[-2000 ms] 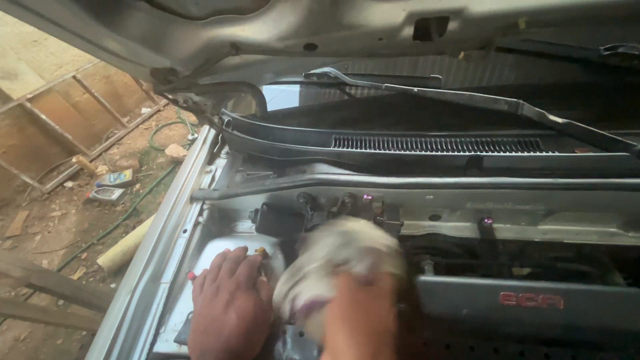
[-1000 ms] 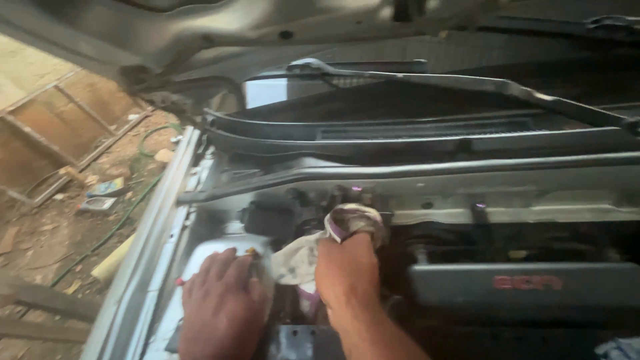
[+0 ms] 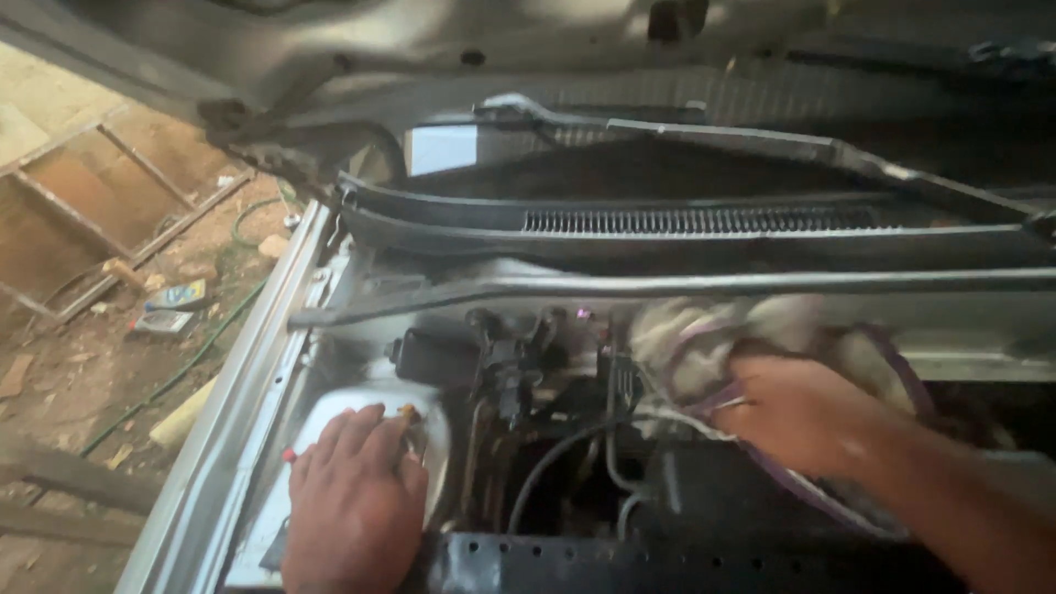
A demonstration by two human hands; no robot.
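Note:
My left hand (image 3: 359, 487) lies palm down on the silver strut tower (image 3: 309, 412) at the left of a car's engine bay, its fingers slightly spread and holding nothing. At the right, my right hand (image 3: 775, 404) grips a whitish cloth with purple edging (image 3: 895, 363), blurred by motion. The cloth lies against the firewall panel (image 3: 973, 330) below the rubber seal and hangs over part of the engine. Black hoses (image 3: 553, 462) and a dark bracketed part (image 3: 507, 363) show between the two hands.
The raised hood (image 3: 396, 49) spans the top. Behind the bay are the cowl grille (image 3: 701, 220) and a wiper arm (image 3: 742, 136). The silver fender edge (image 3: 206, 495) runs along the left. Beyond it, a green hose (image 3: 181, 371), a metal frame (image 3: 74, 214) and wooden planks (image 3: 74, 487) lie on dirt ground.
My right hand has moved to the right with the cloth, which now spreads wider, uncovering hoses and parts beside my left hand. My left hand has stayed on the strut tower.

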